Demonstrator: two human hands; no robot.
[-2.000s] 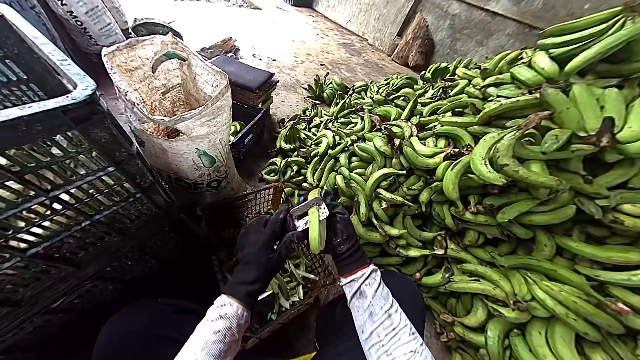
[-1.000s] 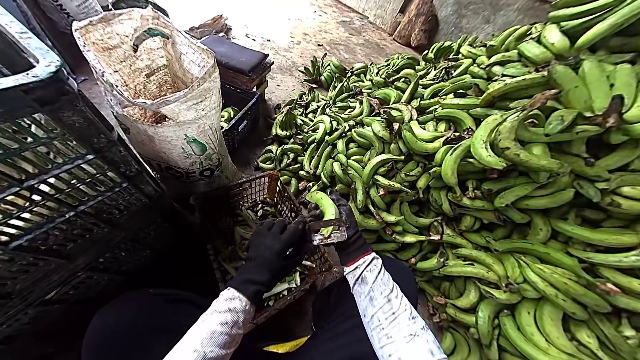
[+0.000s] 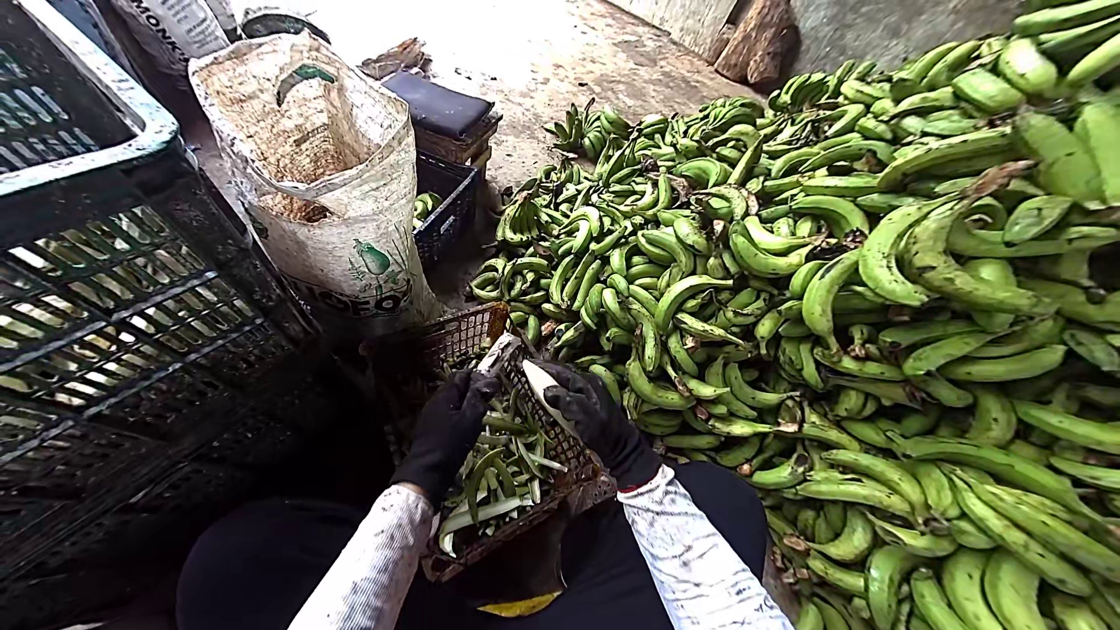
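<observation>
My left hand point(image 3: 448, 430), in a black glove, grips a small flat tool point(image 3: 500, 353) with a pale, worn face; its exact kind cannot be told. Held in my right hand point(image 3: 597, 418), gloved too, is a whitish peeled plantain point(image 3: 541, 381), its tip pointing up and left beside the tool. A narrow gap separates the two hands. Beneath them stands a brown plastic crate point(image 3: 472, 325) with green peel strips point(image 3: 503, 477) inside. The heap of green plantains point(image 3: 700, 324) begins just beyond my right hand and spreads over the right side.
Stacked black crates point(image 3: 131, 315) rise at the left. An open woven sack point(image 3: 350, 227) stands behind the brown crate, with a dark crate point(image 3: 457, 206) and a padded stool point(image 3: 442, 105) beside it. A wood chunk point(image 3: 759, 44) lies by the far wall.
The plantain in my right hand showed green skin earlier and now looks whitish. My hands, close together around it before, are now slightly apart, with the tool in my left hand.
</observation>
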